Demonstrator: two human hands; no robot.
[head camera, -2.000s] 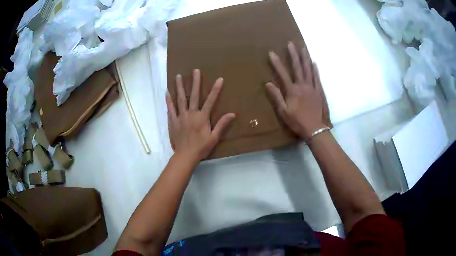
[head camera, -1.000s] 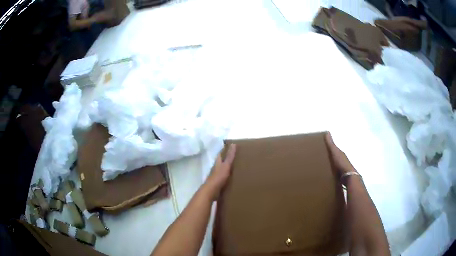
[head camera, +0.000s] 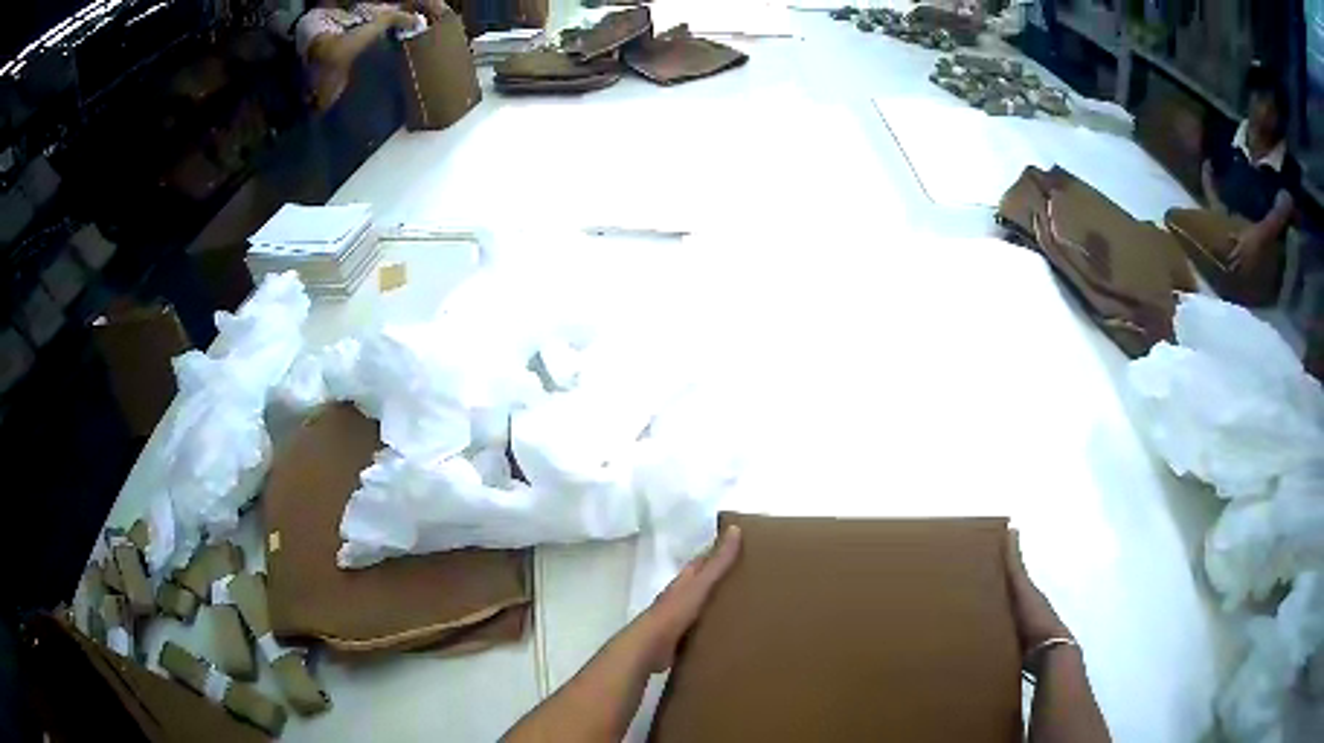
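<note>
A boxy brown handbag (head camera: 857, 639) is at the bottom centre-right, its lower part cut off by the picture's edge. My left hand (head camera: 694, 588) holds its left side, thumb near the top left corner. My right hand (head camera: 1037, 617) is pressed on its right side, fingers mostly hidden behind the edge, a bracelet on the wrist. Both hands grip the bag between them. A flatter brown bag (head camera: 399, 598) lies to the left, partly under crumpled white tissue paper (head camera: 450, 501).
Strap bundles (head camera: 230, 639) lie at the lower left. A white card stack (head camera: 312, 250) stands behind the tissue. More tissue (head camera: 1234, 421) and brown bags (head camera: 1104, 254) are at the right. One person (head camera: 341, 44) is at the far left, another (head camera: 1256, 182) at the right.
The view has tilted up, showing more of the far table and two people. My hands have gone from lying flat on the bag to holding its sides. The gold stud is out of view.
</note>
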